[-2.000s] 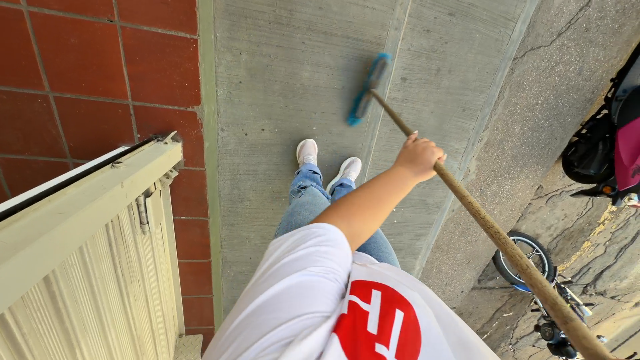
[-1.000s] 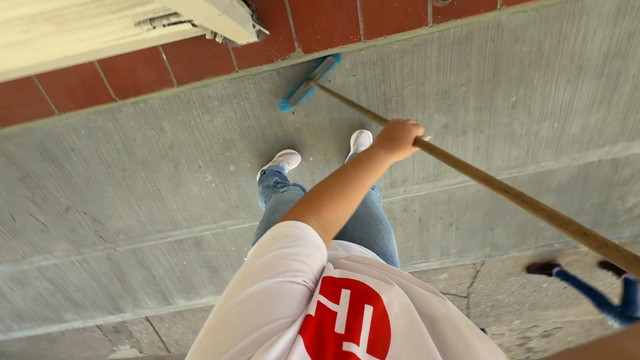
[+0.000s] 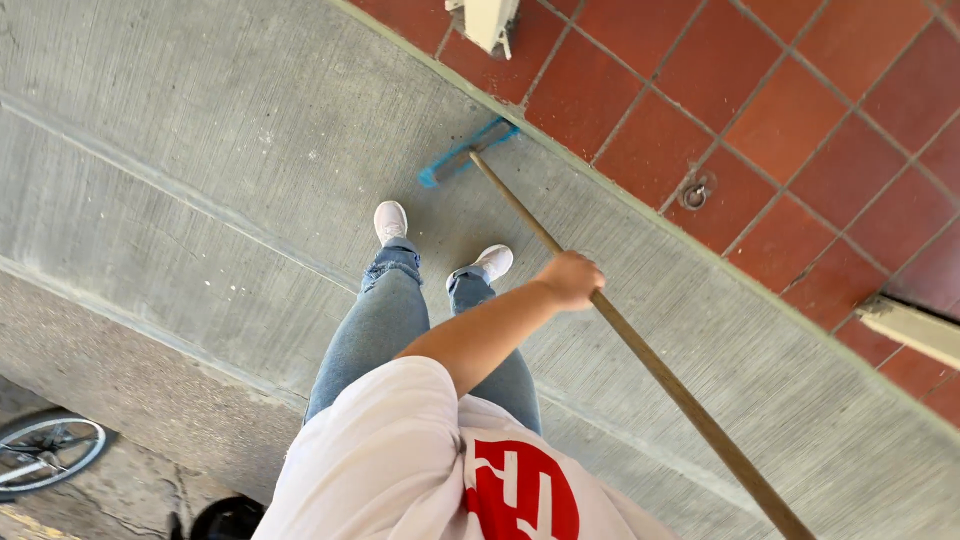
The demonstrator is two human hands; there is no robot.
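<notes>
My left hand [image 3: 571, 280] is closed around the lower part of a long wooden broom handle [image 3: 675, 386], its arm reaching across in front of my body. The handle slants from the bottom right up to a broom head with blue bristles [image 3: 459, 159], which rests on the grey concrete a short way beyond my shoes. One end of that head is at the pale edge strip beside the red tiles. My right hand is out of view, and so is the upper end of the handle.
Red floor tiles [image 3: 697, 67] with a metal ring [image 3: 694, 196] border the grooved concrete [image 3: 225, 112]. Cream metal gate parts [image 3: 487, 21] stand at the top and right. A bicycle wheel [image 3: 56, 454] and a dark object [image 3: 225, 519] are at lower left.
The view has turned strongly. The broom head was out on the concrete, away from the tiles, two seconds ago; now one end is at their edge. My left hand has kept its hold on the handle.
</notes>
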